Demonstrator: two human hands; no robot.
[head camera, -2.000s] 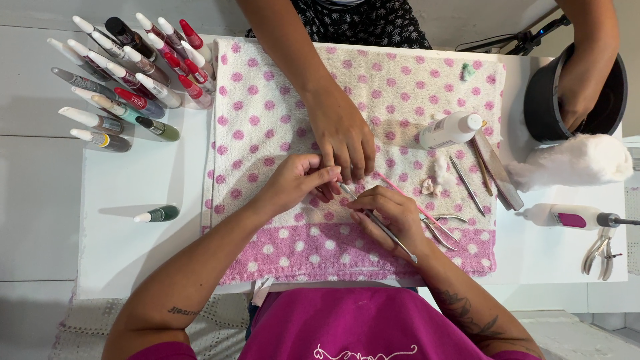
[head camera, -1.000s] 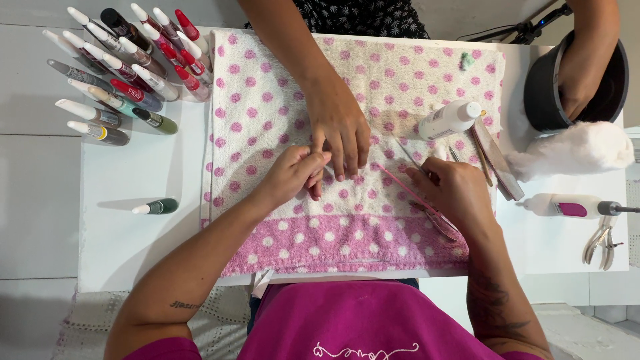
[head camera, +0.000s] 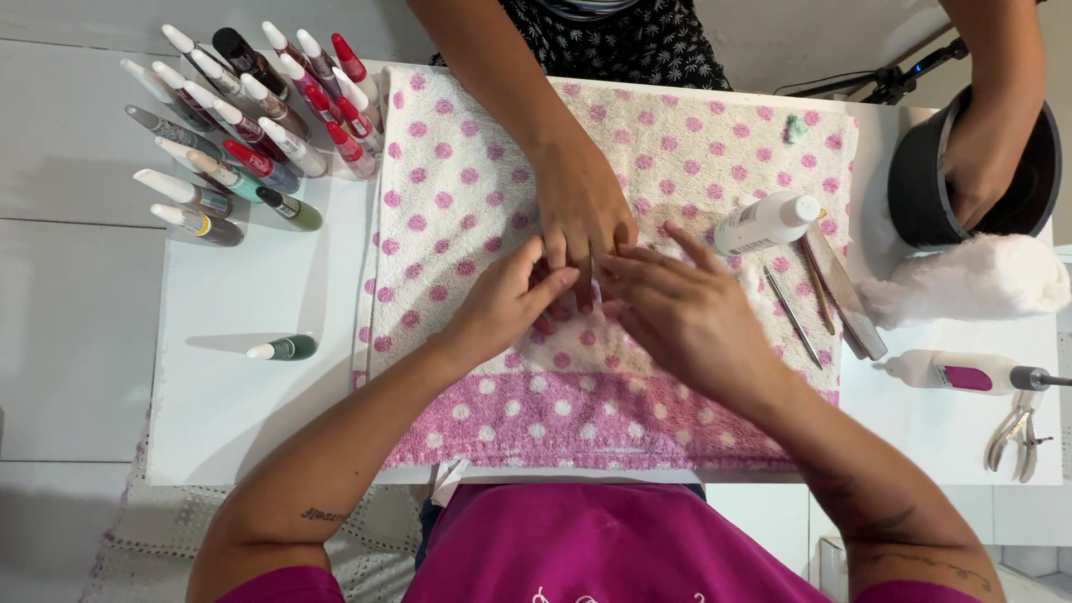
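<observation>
Over a white towel with pink dots (head camera: 469, 276), my left hand (head camera: 507, 293) holds fingertips of another person's hand (head camera: 586, 193), which lies palm down. My right hand (head camera: 691, 310) touches the same person's fingers from the right, its own fingers spread; whether anything small is between them is hidden. A white plastic bottle (head camera: 758, 226) lies tilted right of the hands. Beside it are a metal cuticle tool (head camera: 794, 318), a thin wooden stick (head camera: 821, 289) and a nail file (head camera: 844, 297).
Many nail polish bottles (head camera: 251, 126) stand at the left, one green bottle (head camera: 293, 347) apart. At the right are a black bowl (head camera: 913, 180) with the other person's second hand (head camera: 980, 180) inside, cotton wool (head camera: 988, 280), an electric nail drill (head camera: 971, 373) and cuticle nippers (head camera: 1017, 440).
My right hand held a metal tool at the fingers, moved right to the towel's tools, and is now back at the other person's fingers. That metal tool now lies on the towel.
</observation>
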